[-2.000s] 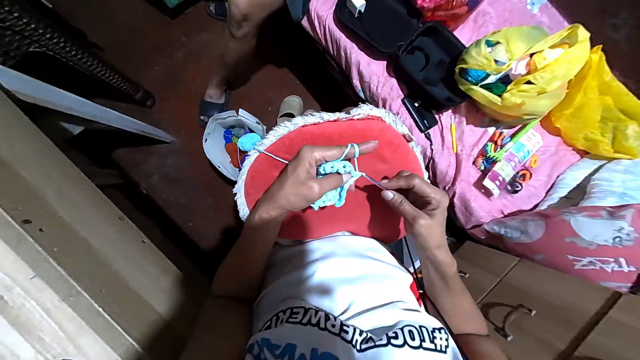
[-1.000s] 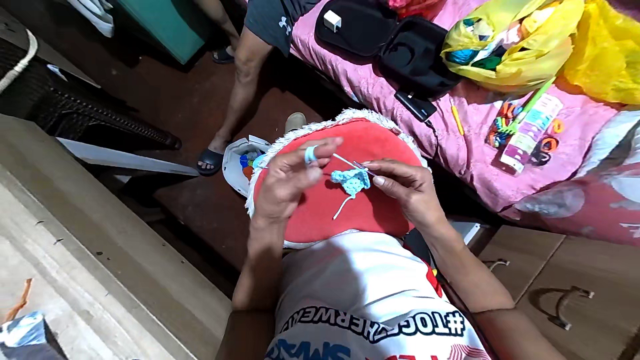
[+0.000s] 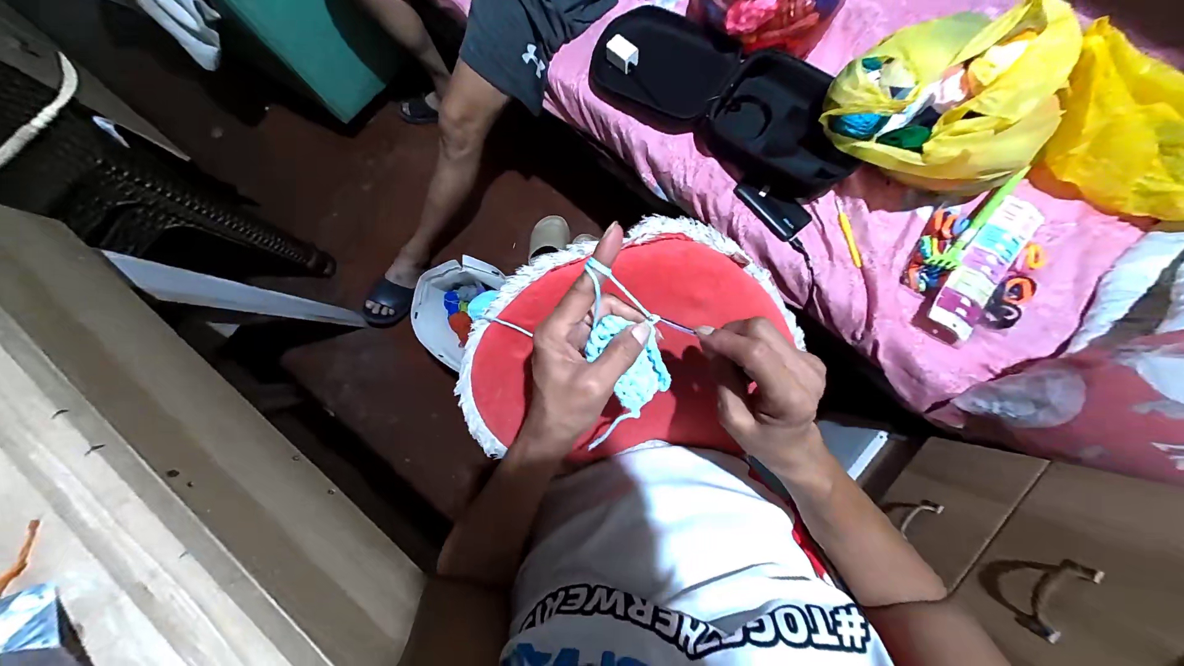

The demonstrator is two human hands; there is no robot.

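Note:
My left hand (image 3: 578, 365) pinches a small light-blue crochet piece (image 3: 640, 375) between thumb and fingers, its index finger raised with light-blue yarn looped around it. A thin crochet hook (image 3: 677, 326) lies in my right hand (image 3: 772, 379), its tip at the upper edge of the piece, where the yarn meets it. A short yarn tail (image 3: 610, 430) hangs below the piece. Under both hands is a red cushion (image 3: 712, 287) with white fluffy trim, on my lap. From my left hand the yarn runs leftward toward a white container (image 3: 435, 314) holding a light-blue ball and other colourful things.
On the pink-covered bed (image 3: 638, 153) at the right lie an open black case (image 3: 772, 111), a yellow plastic bag (image 3: 971, 111) of yarn, a black power bank (image 3: 772, 211) and a yellow pen-like stick (image 3: 849, 239). Another person's leg (image 3: 453, 176) is beyond the container. Wooden drawers (image 3: 1054, 546) stand lower right.
One second ago my left index finger was lower, near the hook; now it is raised with yarn stretched from it to the hook. My left thumb and fingers have come onto the crochet piece.

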